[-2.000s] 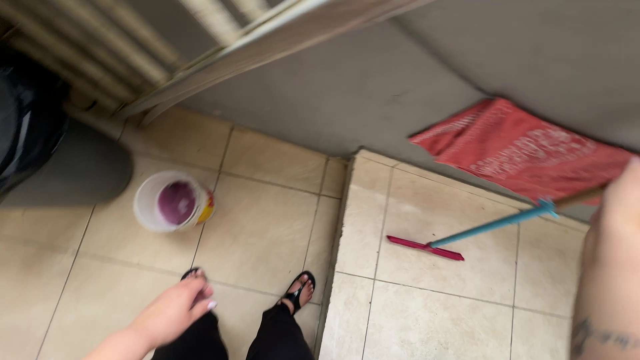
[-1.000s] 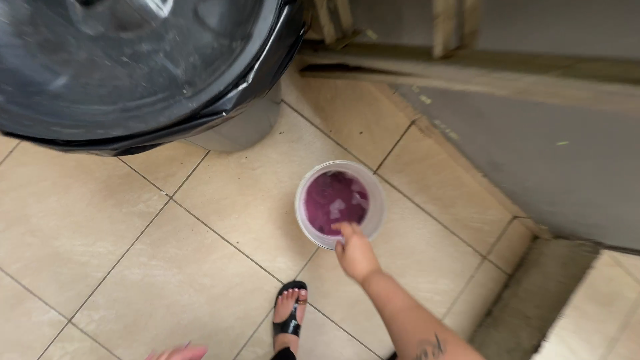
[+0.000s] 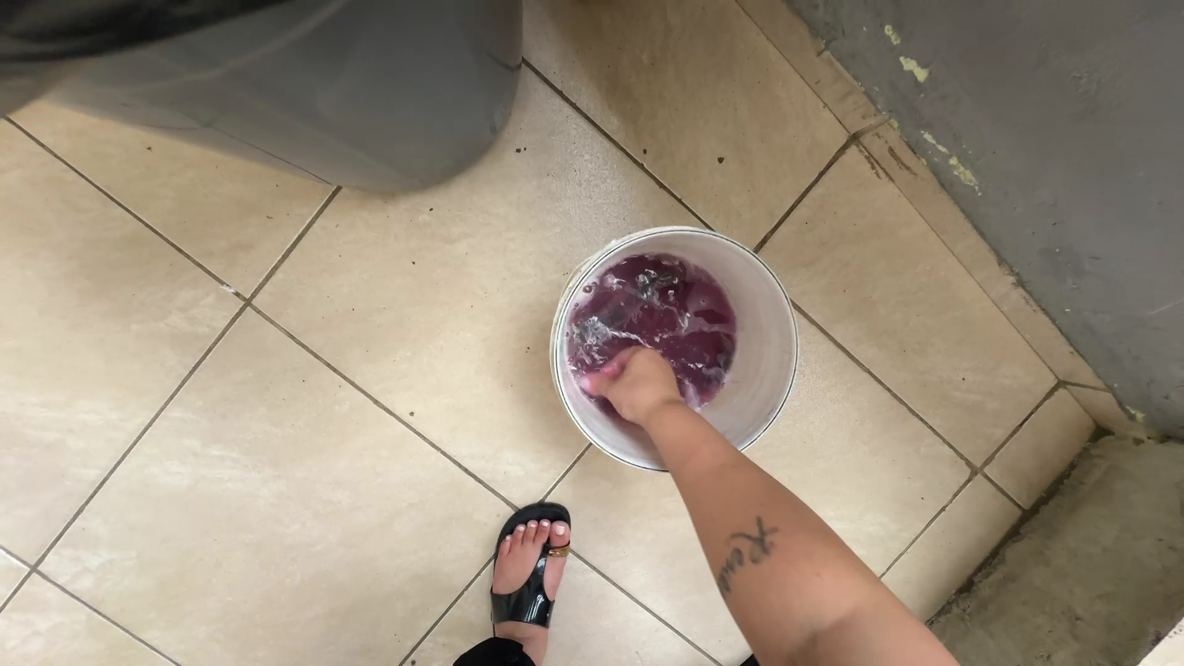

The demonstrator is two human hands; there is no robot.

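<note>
A white plastic bucket (image 3: 772, 342) stands on the tiled floor, partly filled with purple liquid (image 3: 684, 310) that is stirred up and foamy. My right hand (image 3: 638, 384) reaches down into it, its fingers partly under the surface at the near left side of the bucket. Whether those fingers hold anything under the liquid cannot be seen. My left hand is outside the view.
A large grey bin (image 3: 370, 102) with a black liner stands at the upper left. The grey wall (image 3: 1045, 166) with peeling paint runs along the upper right, with a rough concrete edge (image 3: 1082, 546) at the lower right. My sandalled foot (image 3: 532, 573) is just below the bucket.
My right hand has gone from the bucket's rim down into the liquid. Two seconds ago it was by the handle of a floor squeegee, now out of view. My left hand has left the view.
</note>
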